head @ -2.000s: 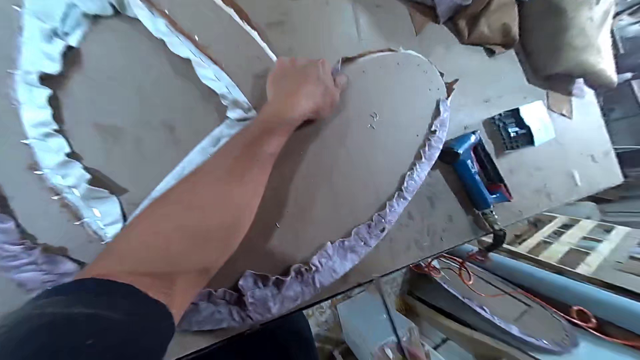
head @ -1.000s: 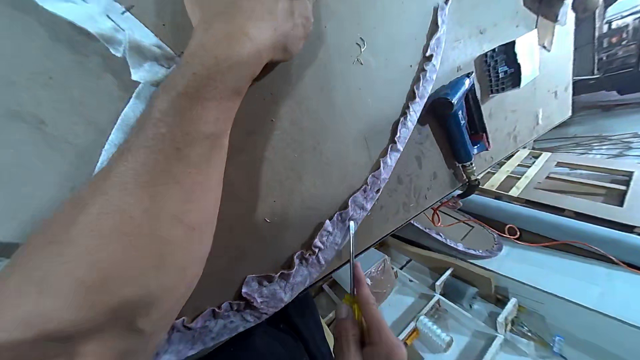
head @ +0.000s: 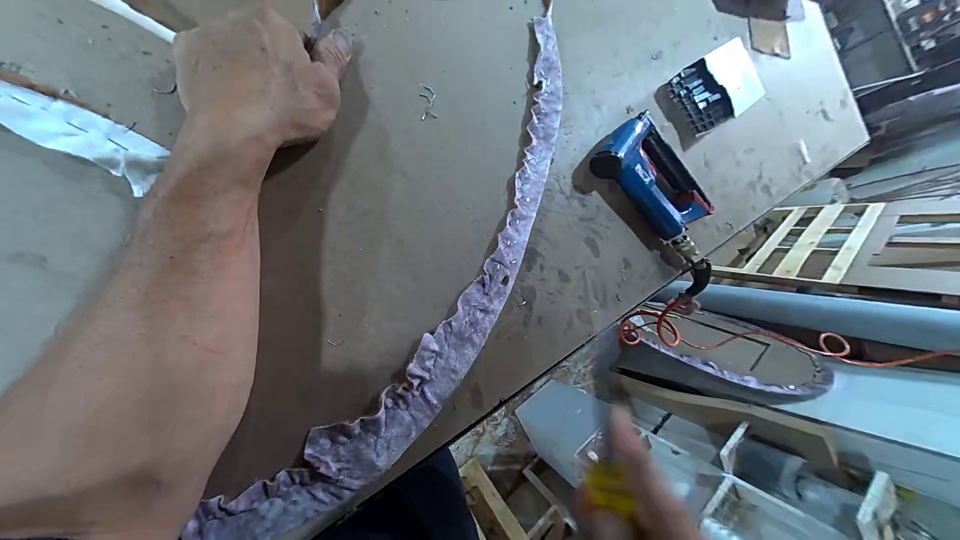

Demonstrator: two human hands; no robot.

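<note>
A board panel (head: 427,202) has gathered mauve fabric (head: 517,225) stapled along its curved edge. My left hand (head: 259,82) grips the panel's inner edge at the upper left, its thumb uppermost and its other fingers mostly hidden. At bottom right my right hand (head: 637,480), blurred, holds a tool with a yellow handle (head: 611,487), likely a screwdriver, beyond the bench edge. Its shaft points up and is smeared by motion. Loose staples (head: 427,103) lie on the panel. White fabric (head: 82,127) is stapled along another edge at the left.
A blue pneumatic staple gun (head: 649,180) lies on the workbench (head: 795,142), joined to an orange air hose (head: 832,345). Behind it sits a torn pack of staples (head: 712,86). Below the bench edge are wooden frames (head: 817,240) and another fabric-edged panel (head: 750,360).
My right hand, out of view two seconds ago, came in with the yellow-handled tool at the mauve fabric's edge and has since moved right, off the fabric. The view has shifted closer to the panel.
</note>
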